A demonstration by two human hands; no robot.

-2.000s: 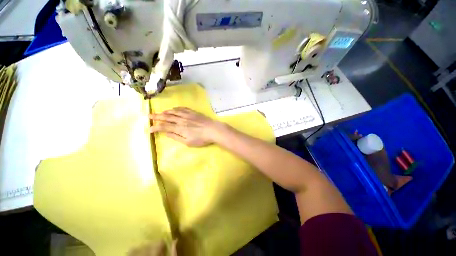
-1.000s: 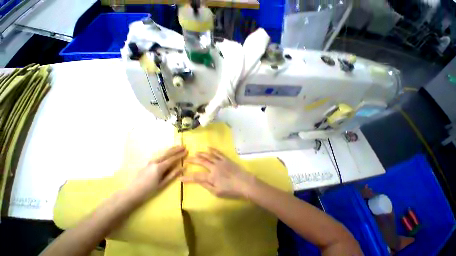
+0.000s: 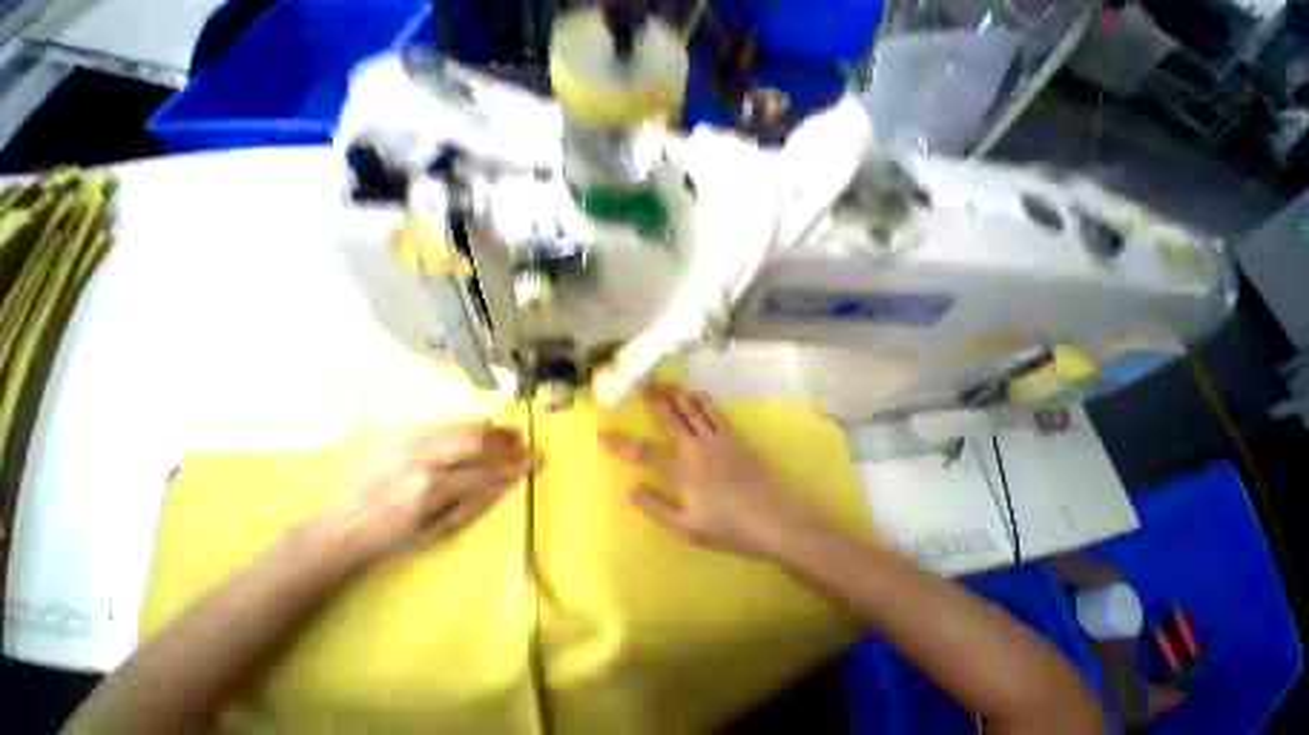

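Note:
A large yellow panel [image 3: 359, 653] lies on the white table under the sewing machine [image 3: 861, 259] and hangs over its front edge. A dark seam [image 3: 536, 574] runs down its middle to the presser foot area [image 3: 553, 385]. My left hand [image 3: 438, 488] lies on the panel just left of the seam, fingertips near it. My right hand [image 3: 704, 474] lies on the panel right of the seam, fingers spread, its fingertips close to the machine head. Both hands are bare and press flat. The needle is too blurred to make out.
A panel stack [image 3: 50, 287] stands at the table's left. A blue bin [image 3: 280, 79] is behind the table. Another blue bin [image 3: 1235, 574] at lower right holds a white container [image 3: 1108, 610] and red spools [image 3: 1180, 639]. White cloth [image 3: 747, 237] drapes over the machine head.
My left hand came up from the bottom edge to beside the seam. My right hand now lies further right of the seam, fingers spread. The panel has moved further under the machine. The view has shifted.

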